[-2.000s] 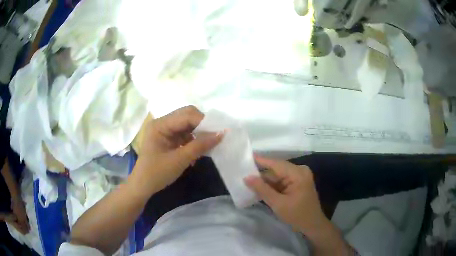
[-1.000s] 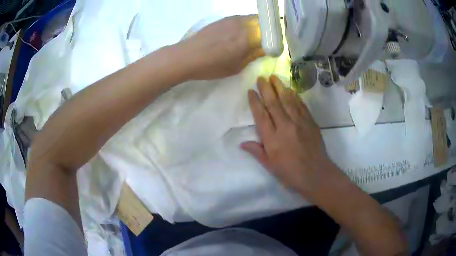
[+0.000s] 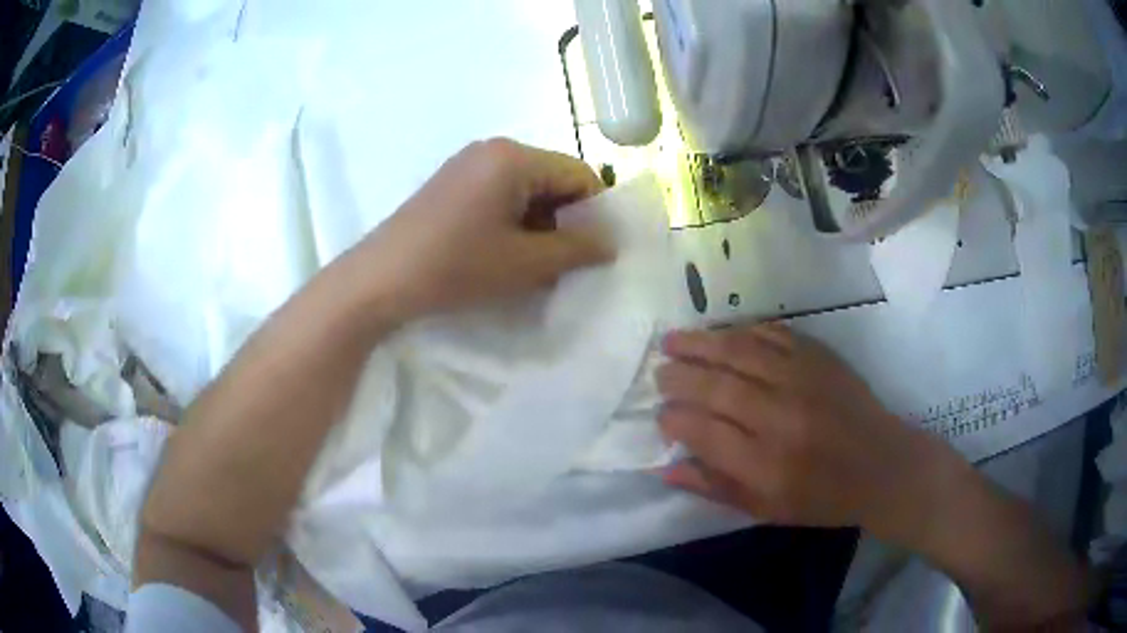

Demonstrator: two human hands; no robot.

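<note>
White garment fabric (image 3: pixel 494 420) lies across the machine table in front of me, its folds running down to the table's front edge. My left hand (image 3: pixel 525 235) grips the upper edge of the fabric just left of the needle area, fingers and thumb closed on it. My right hand (image 3: pixel 766 420) lies at the fabric's right edge, fingertips on the cloth; whether it pinches it is unclear. The sewing machine head (image 3: pixel 791 87) stands at the upper right, with the needle area (image 3: pixel 711 179) lit yellow beneath. The cloth's edge lies left of the needle area.
A rounded white lamp (image 3: pixel 618 74) hangs left of the needle. White fabric strips (image 3: pixel 1044 235) lie right of the needle. A printed scale (image 3: pixel 989 402) runs along the front edge. Heaped white cloth (image 3: pixel 87 396) is at the left, with a blue bin edge (image 3: pixel 93 87) behind.
The small white piece was first held between both hands, then both hands were at the needle on the garment. Now they have drawn back, my left lifting the cloth edge, baring the metal plate.
</note>
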